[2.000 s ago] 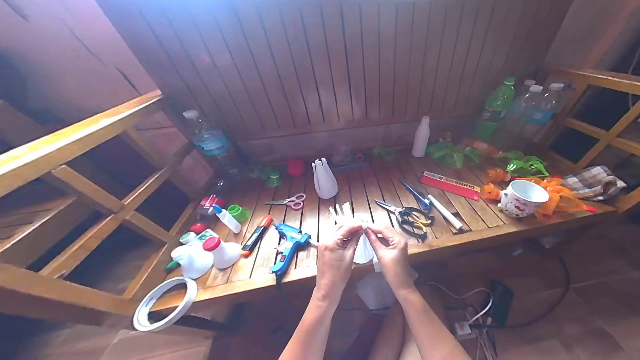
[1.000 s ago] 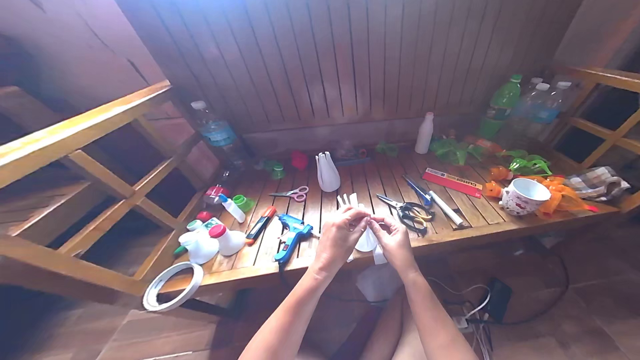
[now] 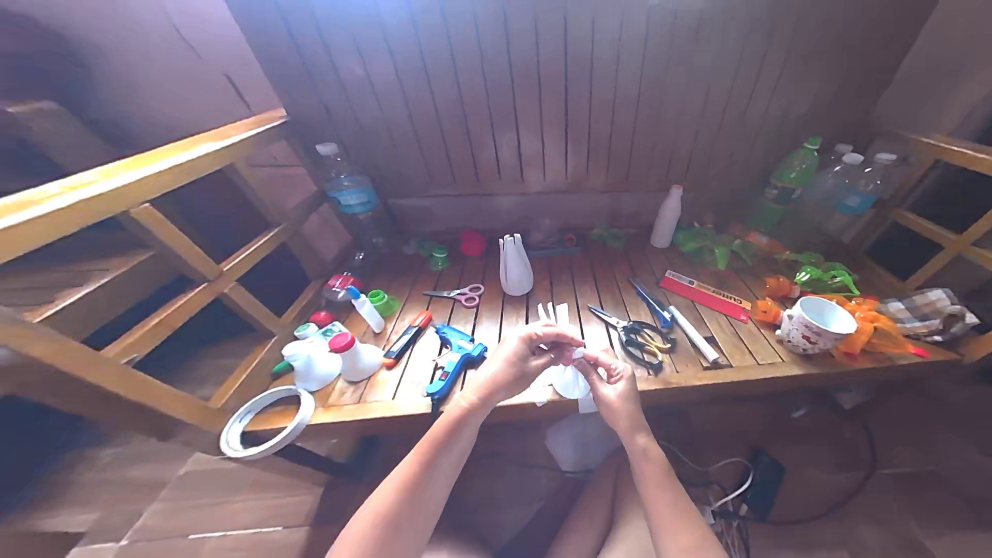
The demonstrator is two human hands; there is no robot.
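Note:
My left hand (image 3: 528, 358) and my right hand (image 3: 612, 381) meet above the front edge of the slatted wooden bench (image 3: 480, 399). Between their fingertips is a small white piece (image 3: 578, 353), too small to name. Beneath and behind the hands lies a white plastic bottle part cut into strips (image 3: 571, 381), partly hidden. A blue hot glue gun (image 3: 456, 362) rests left of my left hand. Black-handled scissors (image 3: 639, 339) lie to the right of my right hand. Farther back stands a white bottle piece with a slit top (image 3: 515, 267).
At left are pink-handled scissors (image 3: 459, 295), an orange cutter knife (image 3: 408, 339), a glue bottle (image 3: 366, 311), white bottle tops (image 3: 358, 359) and a tape roll (image 3: 267, 422). Rightward lie a red cutter box (image 3: 705, 296), a white rod (image 3: 694, 335), a mug (image 3: 816, 325) and cut orange plastic (image 3: 876, 329).
My hands stay together over the bench's front edge; their fingers have shifted slightly around the small piece. The view has moved a little.

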